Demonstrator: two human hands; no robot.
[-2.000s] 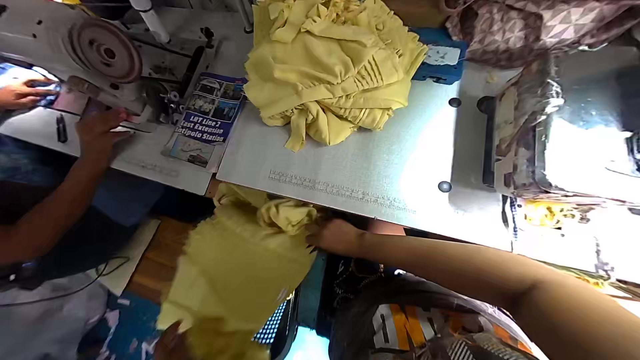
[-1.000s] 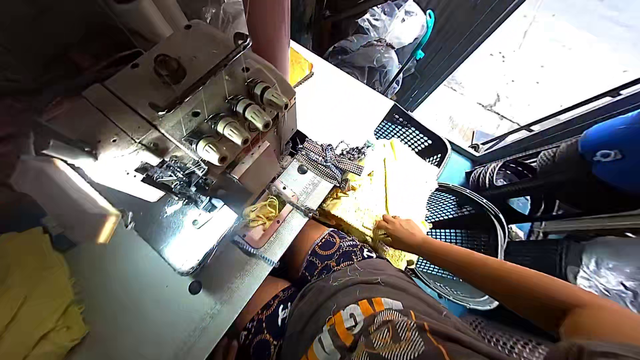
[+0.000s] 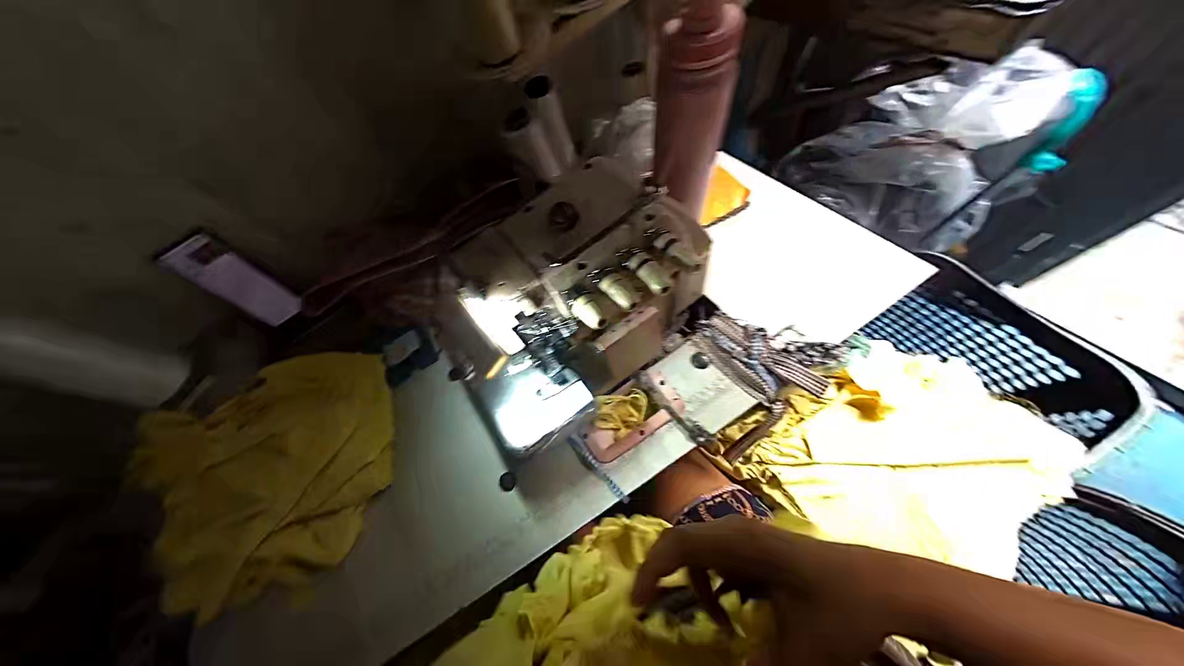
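Observation:
My right hand (image 3: 740, 583) reaches in from the lower right, fingers bent over a bunched yellow cloth (image 3: 587, 601) at the table's front edge. A small dark object shows between the fingers; whether they grip it or the cloth is unclear. My left hand is out of sight. An overlock sewing machine (image 3: 629, 342) stands on the white table (image 3: 435, 527), its lamp lit, with yellow thread scraps (image 3: 622, 412) beside its plate. More yellow cloth (image 3: 906, 462) is heaped to the right of the machine, partly overexposed. A yellow cloth pile (image 3: 287, 462) lies on the left of the table.
Black plastic baskets (image 3: 1124, 379) stand at the right, against the yellow heap. Braided trim (image 3: 749, 361) lies at the machine's right side. A phone (image 3: 231, 277) with a lit screen is behind the left pile. Clear plastic bags (image 3: 888, 176) are at the back right, near a pink post (image 3: 698, 102).
The view has swung from another sewing table to the overlock machine. My right hand has left the yellow cloth beside the baskets and is now over the bunched cloth at the table's front edge.

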